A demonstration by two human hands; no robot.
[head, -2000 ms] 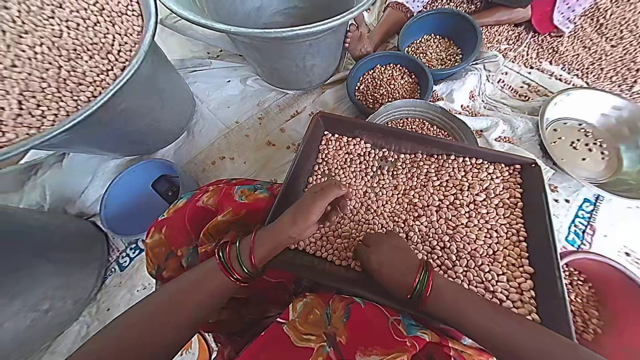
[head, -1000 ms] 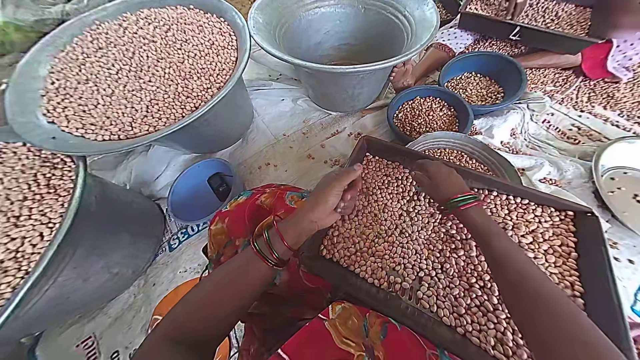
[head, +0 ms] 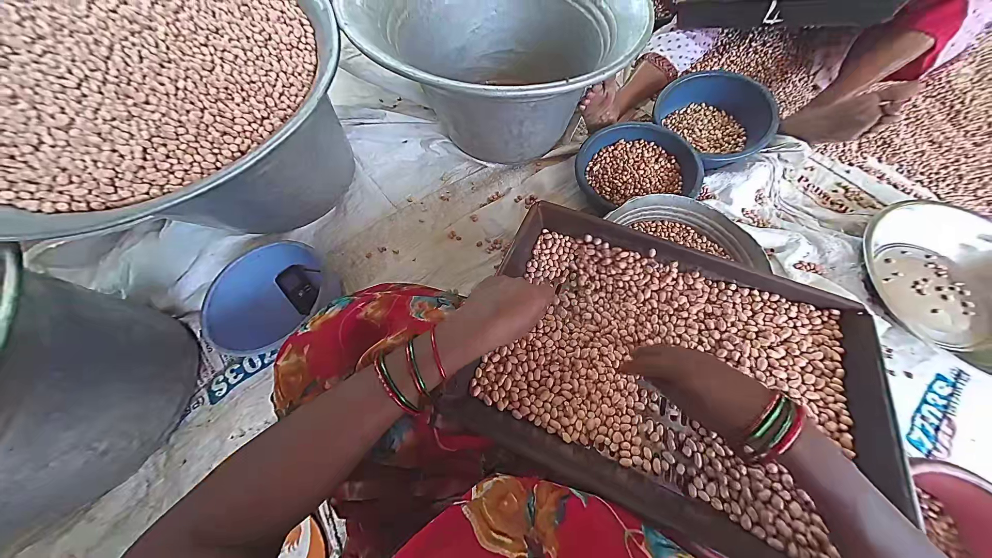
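Observation:
A dark rectangular tray (head: 891, 418) full of shelled peanuts (head: 697, 310) lies tilted across the lap, over red floral cloth (head: 341, 333). My left hand (head: 511, 310), with bangles at the wrist, is over the tray's left part, its fingers curled down at the peanuts; whether it holds any is hidden. Over the middle of the tray is my right hand (head: 690, 380), its back up and its fingers low on the peanuts; its fingertips are partly hidden. Beneath and beside it a strip of the tray's slotted bottom (head: 666, 411) shows through.
A large metal tub of peanuts (head: 325, 70) stands at upper left, another metal tub (head: 496, 85) at top centre. Blue bowls (head: 697, 159), a metal basin (head: 744, 240) and a steel dish (head: 876, 263) lie beyond the tray. A blue bucket (head: 232, 310) is left. Another person's foot (head: 601, 105) shows.
My right hand has moved from the tray's far side toward its middle, nearer to me. Part of the slotted bottom now shows. The view has shifted.

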